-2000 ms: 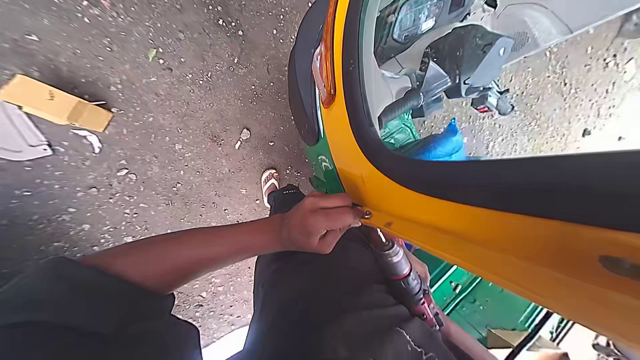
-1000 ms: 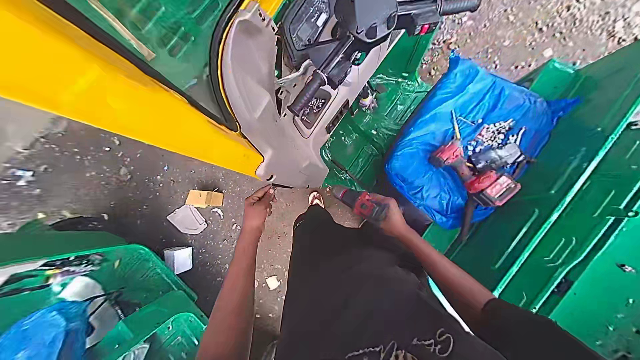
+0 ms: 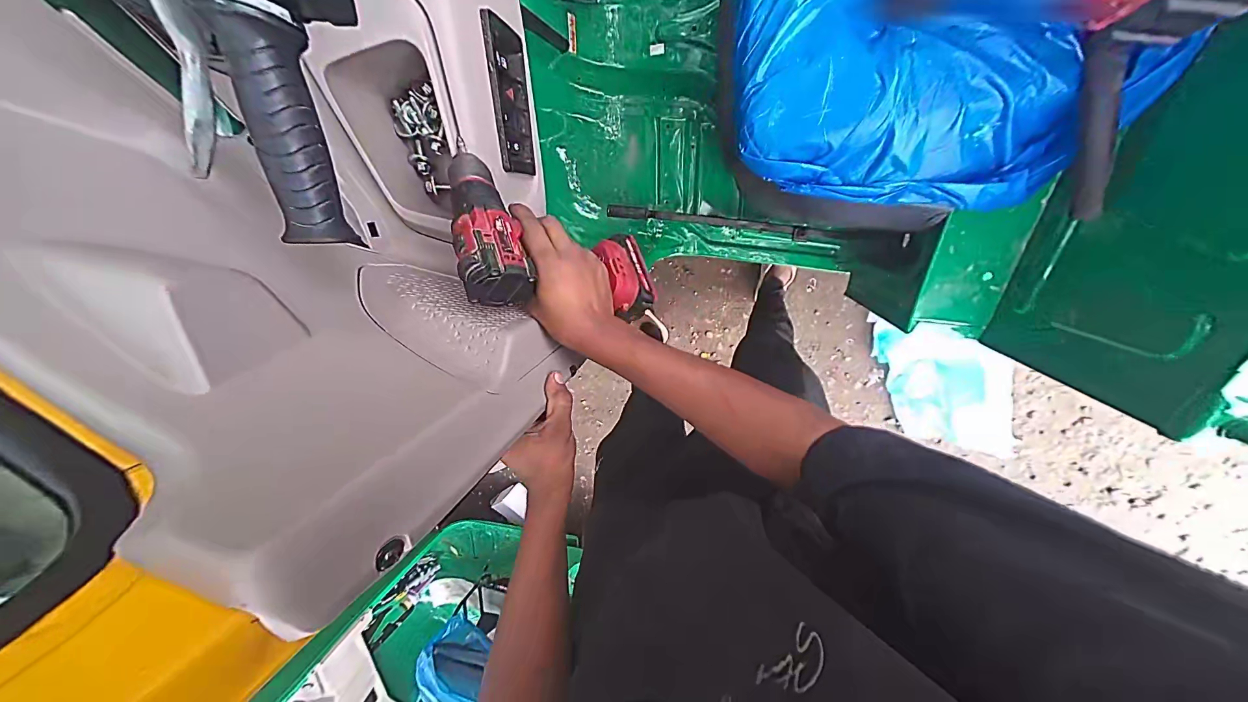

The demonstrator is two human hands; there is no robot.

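Observation:
My right hand (image 3: 570, 288) grips a red and black cordless drill (image 3: 492, 244), its bit pointing up beside the recessed tray (image 3: 375, 83) of a grey plastic dashboard panel (image 3: 322, 419). Loose bolts (image 3: 417, 122) lie heaped in that tray. My left hand (image 3: 548, 444) is at the panel's lower edge, thumb up and the other fingers partly hidden behind the edge; whether it holds anything cannot be seen. A black rubber handlebar grip (image 3: 292, 136) hangs over the panel, left of the tray. A black switch strip (image 3: 509, 93) sits right of the tray.
A seat in blue plastic wrap (image 3: 907, 107) stands at the upper right, with a blurred red and black tool above it. Green metal floor (image 3: 634, 127) lies between seat and panel. Below the panel, a green bin (image 3: 478, 536) holds a blue bag. My legs stand over gravelly ground.
The view has moved much closer to the dashboard. My right hand has brought the drill from near the panel's lower end to the bolt tray. My left hand remains by the panel's edge.

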